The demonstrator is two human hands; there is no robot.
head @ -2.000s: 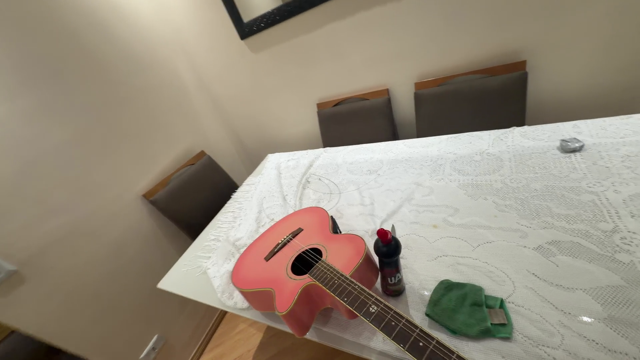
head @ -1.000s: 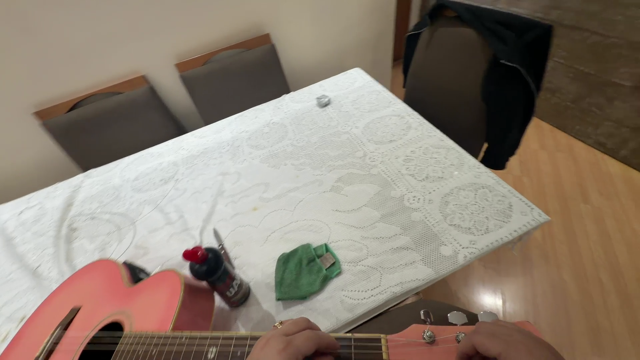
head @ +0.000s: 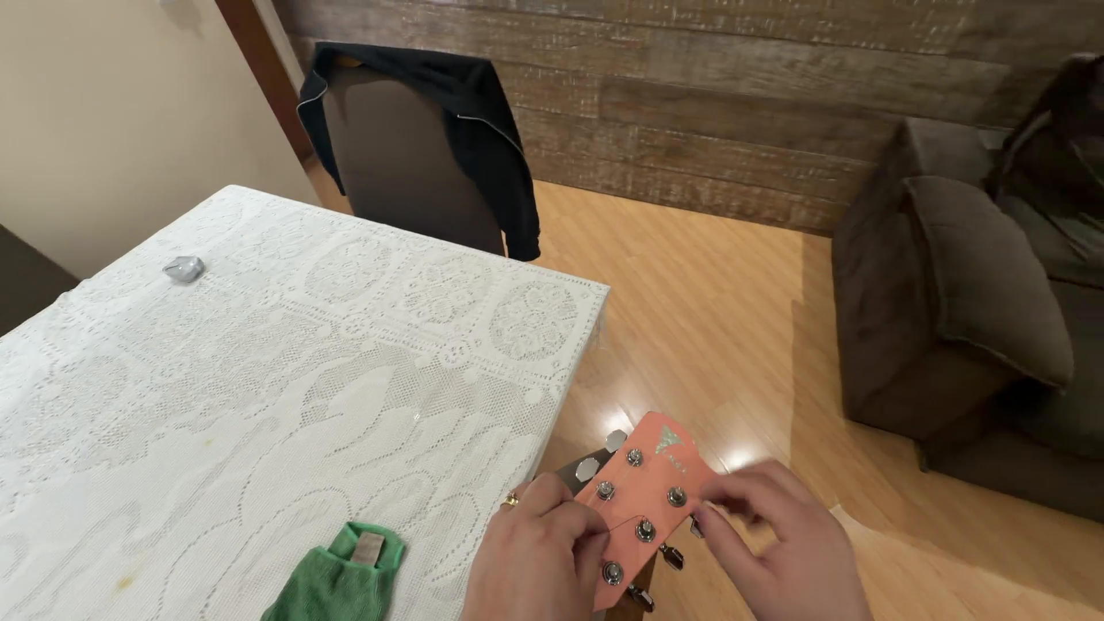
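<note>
The pink headstock of an acoustic guitar (head: 628, 504) lies beyond the table's near right edge, with metal tuning posts on its face and tuning pegs along both sides. My left hand (head: 539, 552), with a ring on one finger, is at the headstock's left side, thumb and fingers pinched near a thin string that runs to a post. At the right side, my right hand (head: 772, 539) has thumb and forefinger at a tuning peg (head: 697, 526). A green cloth mitt (head: 336, 573) with a tag lies on the table, left of my left hand. The guitar's body is out of view.
A white lace tablecloth (head: 345, 371) covers the table, and a small grey object (head: 184, 269) lies at its far left. Behind the table stands a chair (head: 388, 155) draped with a black jacket (head: 496, 164). A dark sofa (head: 949, 285) is at the right on the wooden floor.
The view has swung right, to the headstock. Earlier my left hand was on the guitar's neck; now it is at the headstock. My right hand is now at a tuning peg.
</note>
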